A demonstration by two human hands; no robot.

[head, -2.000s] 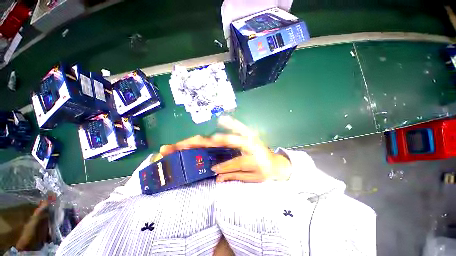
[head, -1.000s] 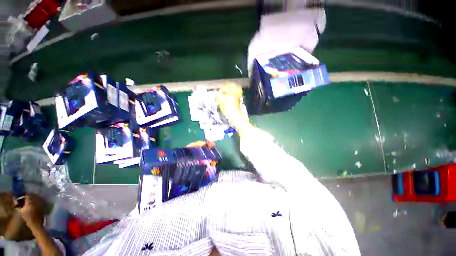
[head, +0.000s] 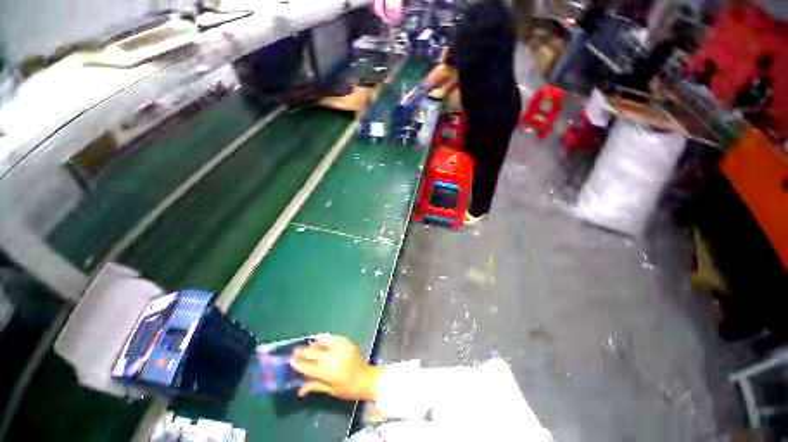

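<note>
My right hand (head: 333, 369) is at the lower centre, palm down over a small blue retail phone box (head: 275, 369) on the green bench (head: 311, 302). Its fingers rest on the box's right part; the box is blurred. My left hand is out of the picture. Just left stands a larger dark blue display carton (head: 192, 345) with its whitish lid flap (head: 108, 324) folded out. A crumpled whitish sticker pile (head: 203, 430) is cut off by the bottom edge.
A pale metal rail (head: 298, 200) runs along the bench. A red stool (head: 445, 190) stands beside the bench's right edge. A person in dark clothes (head: 486, 95) stands behind it, near blue boxes (head: 393, 121) on the bench. A large white sack (head: 629, 177) stands on the floor at right.
The view has swung right along the bench. My right hand has left the sticker pile and is now on a small box beside the carton. My left hand and the box stacks are out of view.
</note>
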